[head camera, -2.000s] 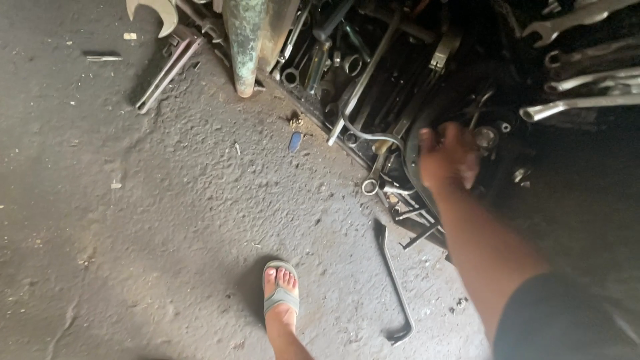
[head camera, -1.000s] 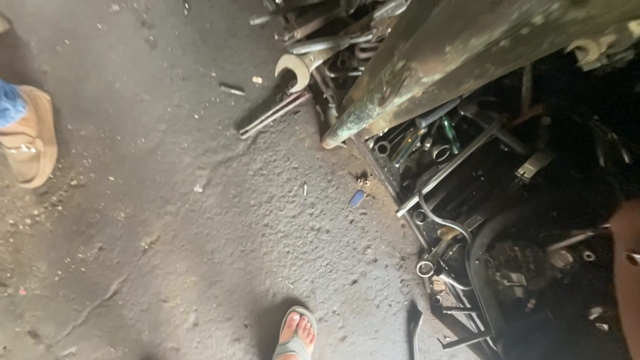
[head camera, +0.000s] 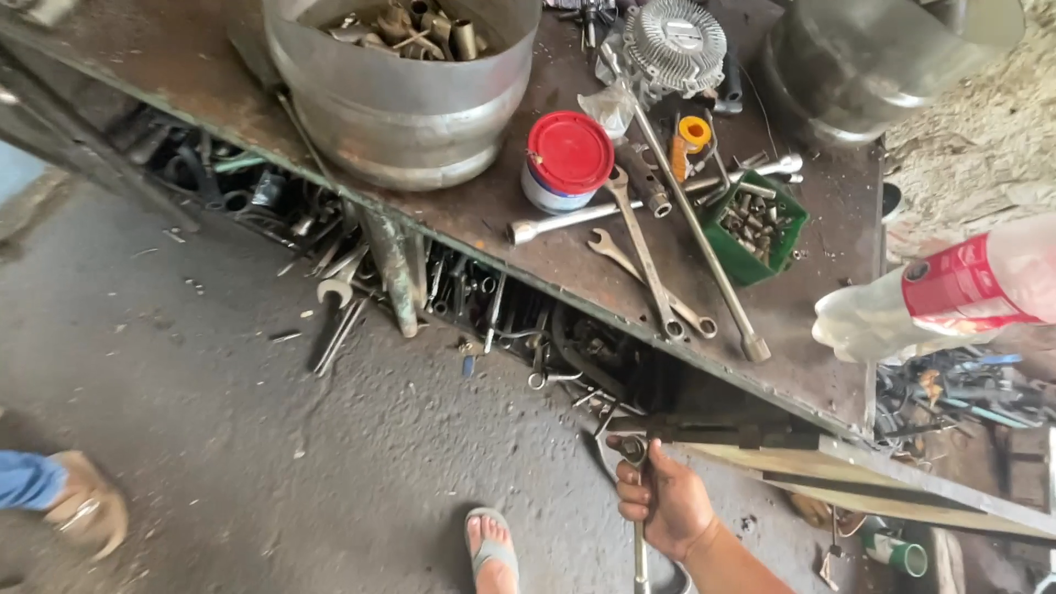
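My right hand (head camera: 672, 507) is closed around a metal ratchet wrench (head camera: 641, 561), its round head up by the thumb and fingertips and its handle pointing down. The hand is beside the front edge of a metal workbench (head camera: 511, 247), above the floor. My left hand is out of view. Nearest on the bench lie two combination wrenches (head camera: 639, 239) and a long metal bar with a socket end (head camera: 701, 235). A green container (head camera: 726, 247) holds sockets. A red-lidded tub (head camera: 569, 161) stands near a large metal pot (head camera: 404, 107) of sockets.
Many wrenches (head camera: 474, 289) lie under the bench by its leg (head camera: 392, 272). A plastic bottle (head camera: 949, 289) is at the right edge, a finned fan clutch (head camera: 676, 45) at the back. A wooden-edged board (head camera: 874, 487) juts out at the lower right. Another person's shoe (head camera: 87, 503) is at left.
The view has swung up to show the bench top. My right hand, earlier reaching among the tools under the bench, is now outside them with the ratchet wrench in it.
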